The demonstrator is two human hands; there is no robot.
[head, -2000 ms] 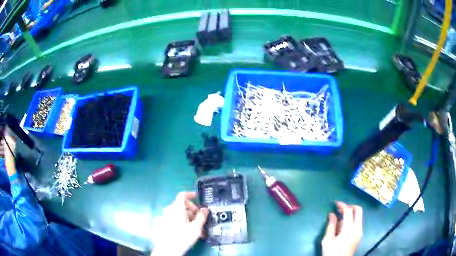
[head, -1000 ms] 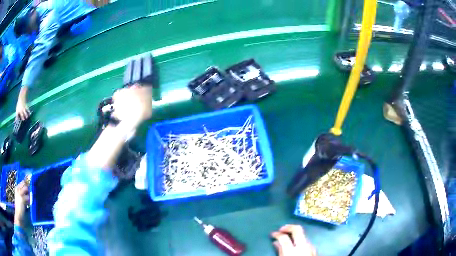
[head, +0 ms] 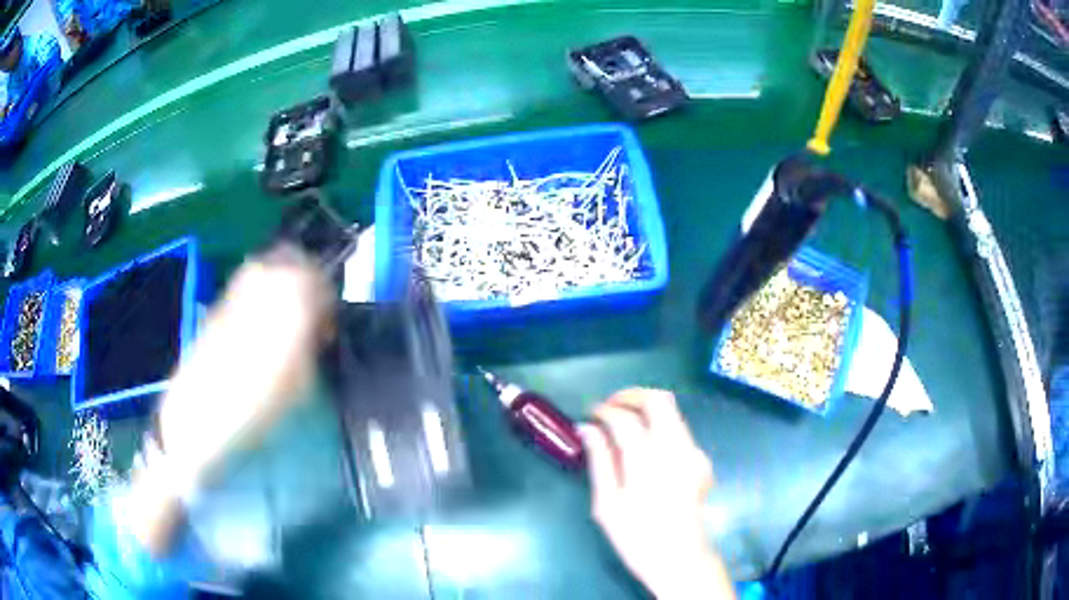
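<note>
A black housing (head: 399,404), heavily blurred, is in front of me over the bench, below the large bin. My left hand (head: 252,340) is blurred beside its upper left edge; whether the fingers grip it cannot be told. A dark red bottle (head: 545,429) with a pale nozzle lies on the bench, right of the housing. My right hand (head: 651,463) is at the bottle's back end, fingers loosely curled, not closed around it. Another dark housing (head: 317,229) lies behind my left hand, partly hidden.
A blue bin of silver-white pins (head: 522,307) is ahead. A black electric screwdriver (head: 762,240) hangs over a brass-parts bin (head: 780,393), its cord looping down. Left is a bin of black parts (head: 135,316). Open housings (head: 299,141) and closed blocks (head: 373,56) stand behind.
My left hand has come back from the blocks toward me. One of two open housings behind the pin bin is gone from there; a blurred housing is now before me. My right hand is nearer the bottle.
</note>
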